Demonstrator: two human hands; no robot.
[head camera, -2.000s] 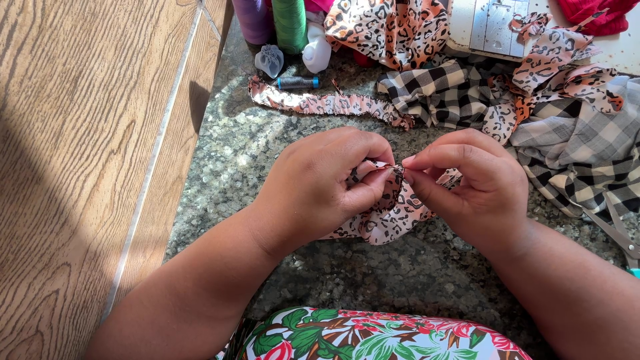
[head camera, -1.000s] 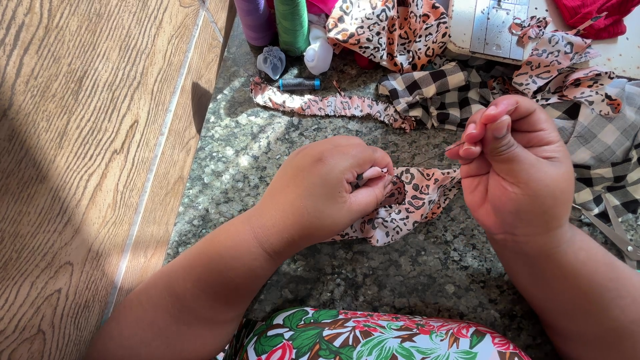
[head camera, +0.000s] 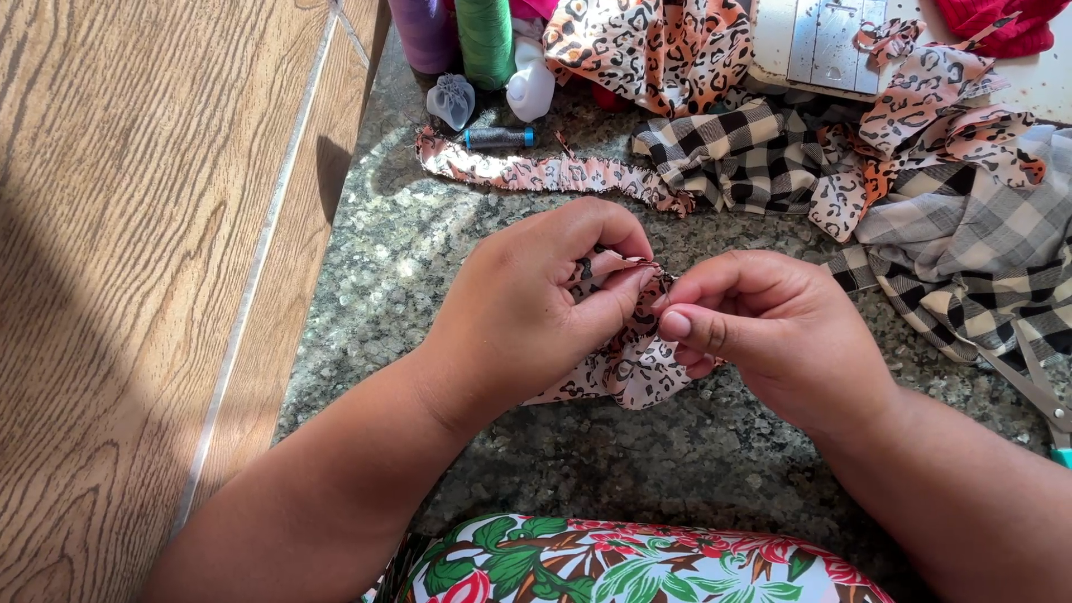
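Note:
My left hand (head camera: 544, 293) pinches a folded edge of leopard-print fabric (head camera: 649, 373) between thumb and index finger, and the rest of the cloth hangs onto the granite countertop below. Close at its right, my right hand (head camera: 770, 335) has thumb and index finger pinched together at the fabric edge. Something thin and dark, a needle or thread, shows at those fingertips; which of the two I cannot tell. Behind the hands lies a gathered leopard-print strip (head camera: 544, 174), with a small spool of dark thread (head camera: 500, 138) just beyond it.
Green (head camera: 486, 42) and purple thread cones (head camera: 421, 33) stand at the back. A sewing machine's bed (head camera: 775, 46) is at the back right, partly under leopard-print scraps (head camera: 930, 84). Checked fabric (head camera: 745, 155) and open scissors (head camera: 1038, 394) lie on the right. Wood-grain boards (head camera: 151, 251) border the countertop (head camera: 377, 301).
My right hand was beside the left two seconds ago, was raised up and to the right one second ago, and is now back at the fabric edge. The left hand has kept its hold.

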